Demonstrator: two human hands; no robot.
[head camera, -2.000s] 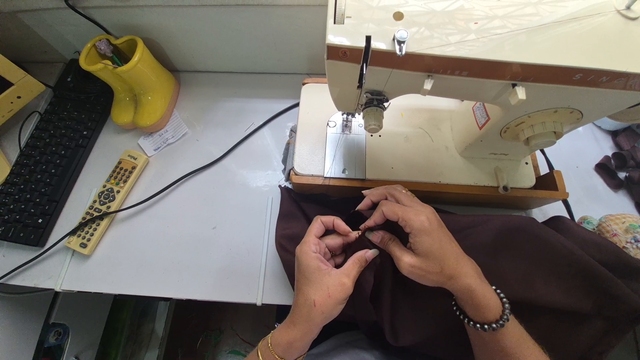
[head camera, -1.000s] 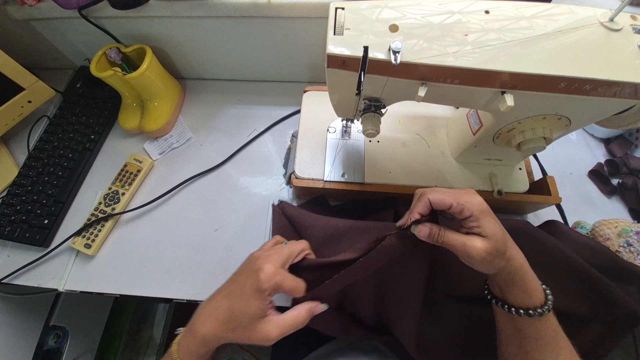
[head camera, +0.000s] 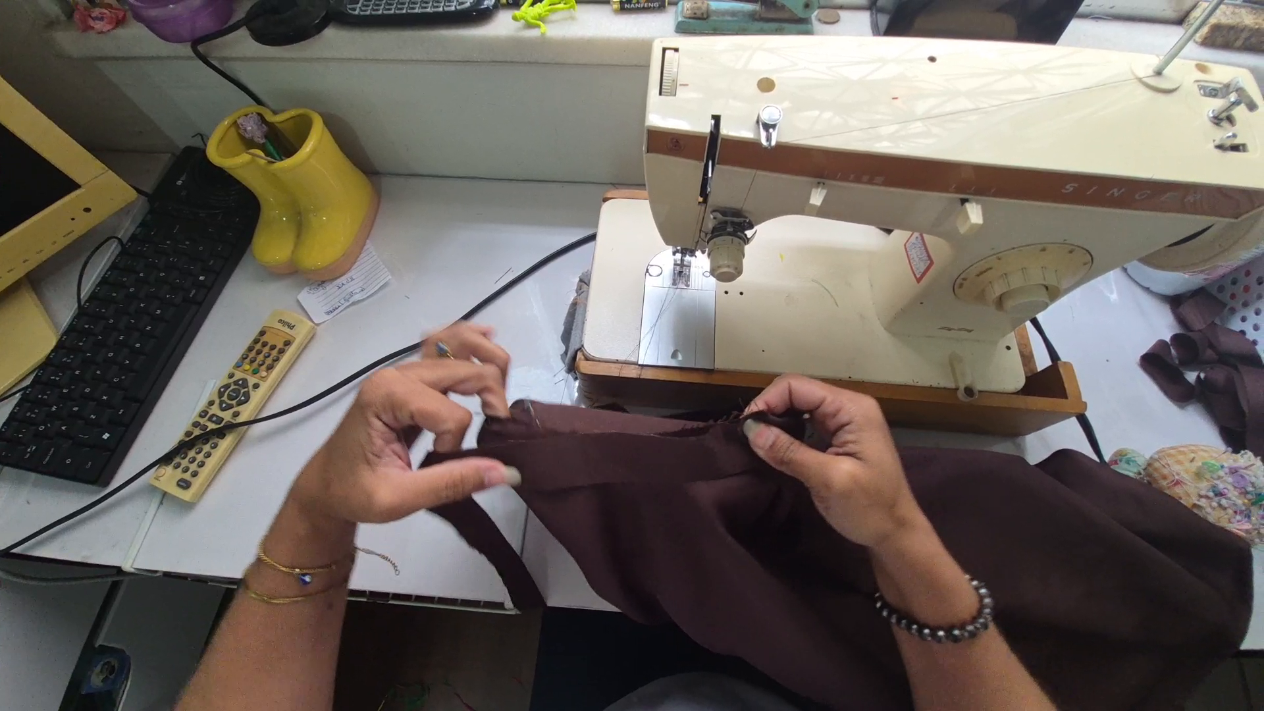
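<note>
Dark brown fabric (head camera: 711, 533) hangs over the table's front edge and spreads to the right, below a cream Singer sewing machine (head camera: 938, 128). My right hand (head camera: 829, 459) pinches the fabric's upper edge between thumb and fingers, just in front of the machine's wooden base (head camera: 820, 390). My left hand (head camera: 420, 434) is at the left end of that edge, slightly blurred, thumb and fingers apart around the cloth; whether it grips the cloth I cannot tell. A narrow strip of the brown fabric (head camera: 494, 548) dangles below my left hand. The presser foot (head camera: 681, 267) has no cloth under it.
At left are a black keyboard (head camera: 118, 316), a cream remote control (head camera: 237, 405), a yellow boot-shaped holder (head camera: 316, 197) and a paper note (head camera: 346, 286). A black cable (head camera: 395, 355) crosses the table behind my left hand. Brown strips (head camera: 1215, 365) and a patterned bundle (head camera: 1195, 484) lie at right.
My hands, close together two seconds ago, are now far apart. Since one second ago my left hand has risen to the fabric's upper edge, which now stretches between the hands. The dangling strip has come into sight.
</note>
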